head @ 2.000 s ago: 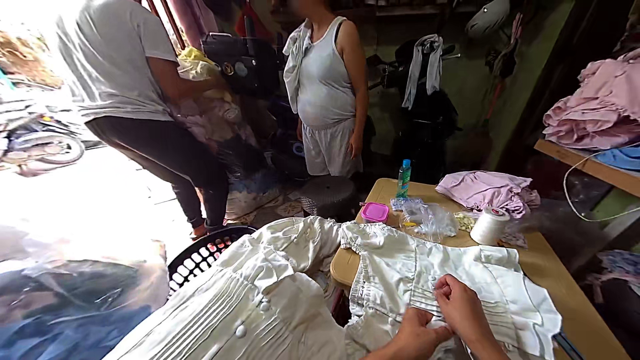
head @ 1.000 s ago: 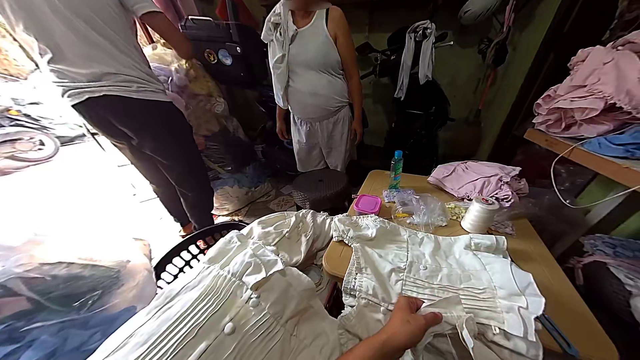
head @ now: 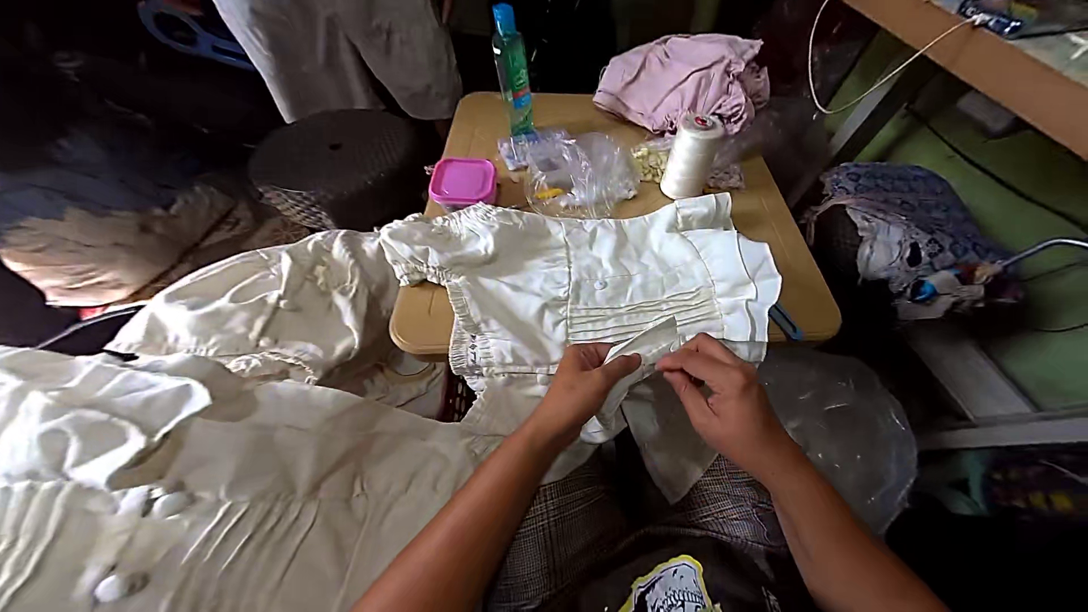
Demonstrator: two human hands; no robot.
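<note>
A white pleated garment (head: 518, 280) with a ruffled edge and gathered sleeve lies over the near side of a tan plastic table (head: 416, 319). My left hand (head: 586, 382) pinches a folded edge of its cloth between thumb and fingers. Just to the right, my right hand (head: 714, 387) has thumb and fingertips together at the same edge; whether something small is between them cannot be told. Another cream garment with covered buttons (head: 297, 476) spreads across the lower left. A cone of white thread (head: 693, 157) stands at the back of the table.
On the table are a pink-lidded container (head: 463, 181), a green bottle (head: 512, 72), clear plastic bags (head: 578, 174), pink cloth (head: 684, 81) and a blue tool (head: 784, 323). A round dark stool (head: 336, 161) stands behind left, near a person's legs (head: 348, 51). A wooden shelf (head: 977, 72) juts at upper right.
The view has tilted down toward the table. One second ago only one hand showed on the garment; now both hands are together at its near edge, with the cloth edge lifted.
</note>
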